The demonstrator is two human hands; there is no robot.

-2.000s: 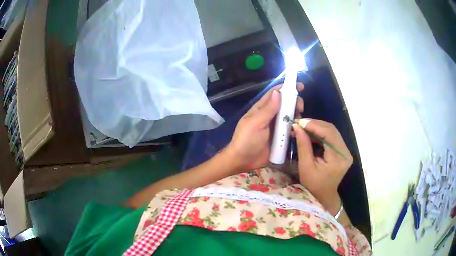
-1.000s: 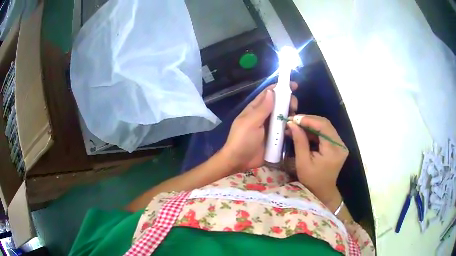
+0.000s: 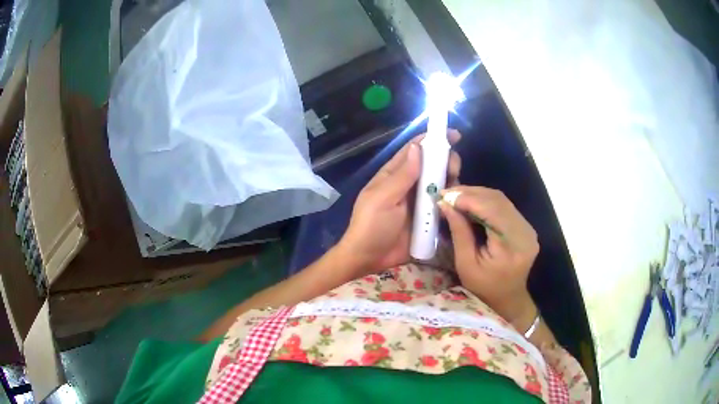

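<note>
A white lit handheld unit [image 3: 426,201] stands nearly upright in the picture above the aproned lap, its round head glaring white at the top. A dark button spot and a row of small dots show on its body. My left hand [image 3: 385,209] is wrapped round it from the left and behind, fingertips showing on its right side. My right hand [image 3: 497,248] pinches a thin green rod [image 3: 486,226] between thumb and fingers; a white wrap shows on one finger. The rod's tip is at or beside the button spot, partly hidden by the fingertips.
A translucent white bag [image 3: 209,118] drapes over the bench machine with its green button [image 3: 377,97]. An open carton [image 3: 55,170] stands at the left. On the pale worktable [image 3: 587,260] at the right lie blue-handled nippers [image 3: 653,314] and a pile of small white parts [image 3: 698,276].
Both hands and the lit unit have shifted slightly left in the picture. The rod's tip stays near the button spot, and less of the rod shows. The head keeps glowing.
</note>
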